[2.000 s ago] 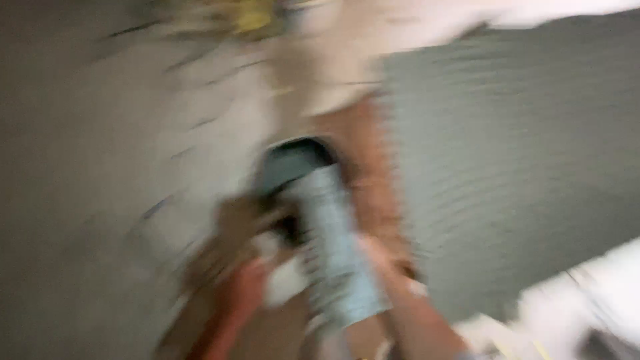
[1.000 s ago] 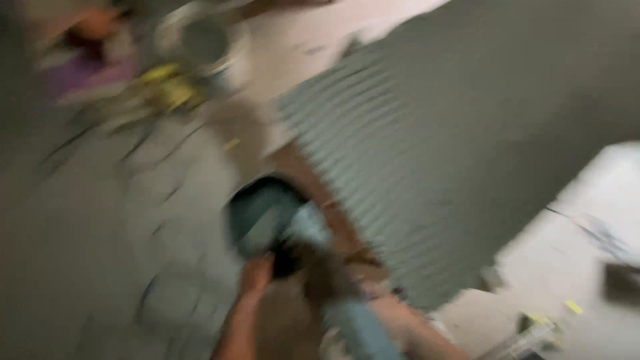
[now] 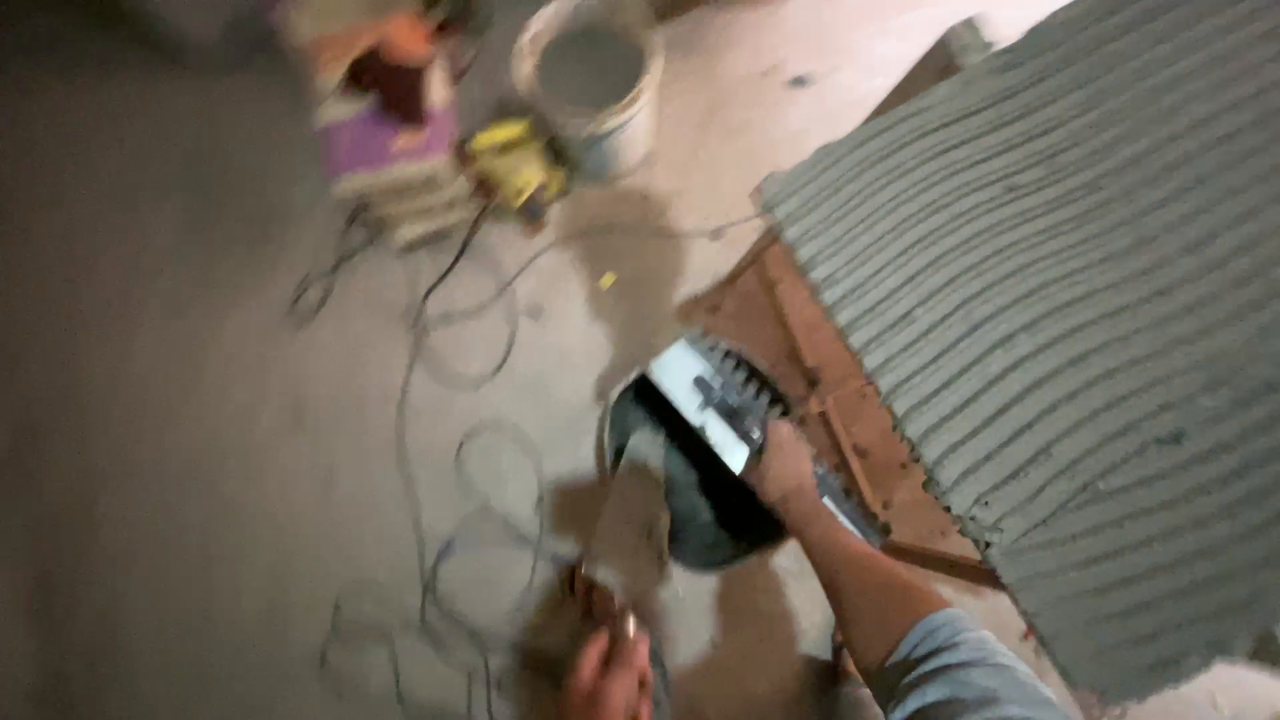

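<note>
My right hand (image 3: 785,465) grips a notched trowel (image 3: 700,400) by its handle, over the right side of a black bucket (image 3: 705,520). The trowel's toothed edge faces up and right. Lower down, my left hand (image 3: 610,675) is closed on the handle of a pointing or margin trowel (image 3: 635,500), whose mortar-coated blade reaches up over the bucket's left rim. To the right, a large panel or tile (image 3: 1050,330) is covered with combed grey mortar in curved ridges.
Red-brown bricks or blocks (image 3: 850,430) lie under the panel's left edge. A white bucket (image 3: 590,80) of grey material stands at the top, beside a yellow tool (image 3: 515,165) and a stack with a purple box (image 3: 390,135). Cords (image 3: 415,400) loop across the floor on the left.
The combed panel, blurred earlier, now shows clear ridges. My right hand now holds the notched trowel over the bucket, and my left hand has moved down from the bucket's rim. The view has shifted.
</note>
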